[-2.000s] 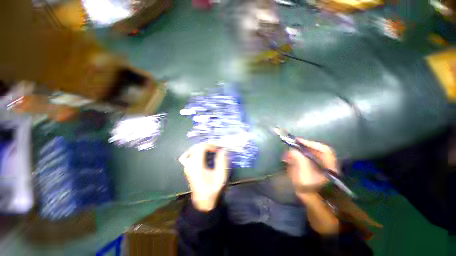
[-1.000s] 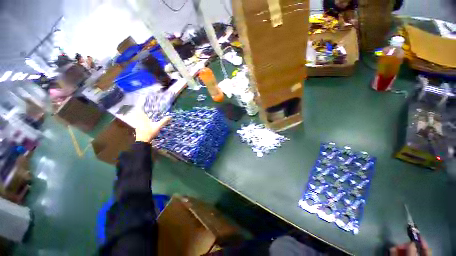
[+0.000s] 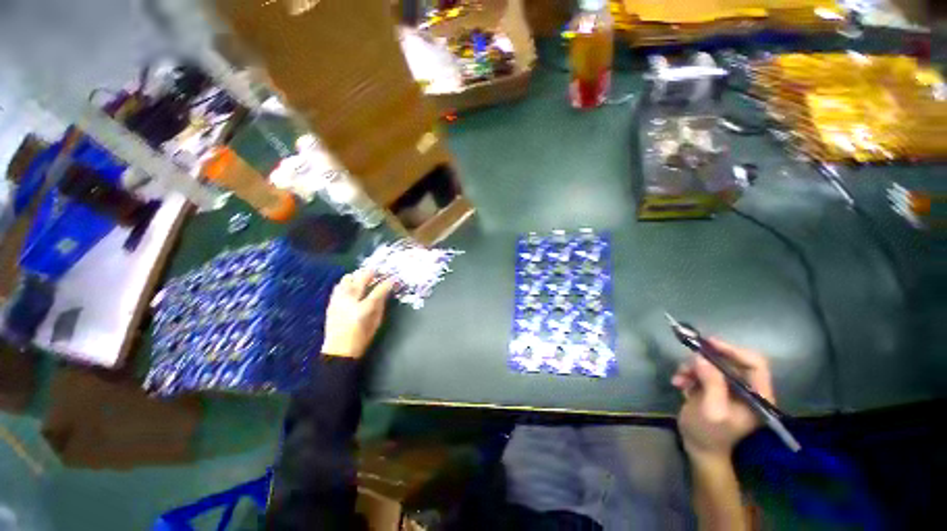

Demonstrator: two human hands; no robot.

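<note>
The blue PCB panel [image 3: 563, 303] lies flat on the green mat in front of me, with silvery parts in rows. My right hand [image 3: 725, 396] is right of it and holds the soldering iron [image 3: 735, 380] like a pen, its tip pointing up and left above the mat. My left hand [image 3: 356, 311] is at the left edge of the white component pile [image 3: 417, 272], fingertips touching or just over it. Whether it grips a component cannot be told. The stacked PCB panels [image 3: 244, 316] stand just left of my left hand.
A tall cardboard box [image 3: 343, 93] leans behind the pile. A parts tray [image 3: 486, 93], a drink bottle [image 3: 590, 57] and the soldering station [image 3: 683, 156] stand farther back. A black cable [image 3: 805, 272] curves at the right. Yellow-orange panels [image 3: 862, 109] lie far right. An orange bottle [image 3: 247, 185] is left.
My left hand has moved right, from the stacked panels to the component pile. The view has swung right, and my right hand with the iron now shows more fully.
</note>
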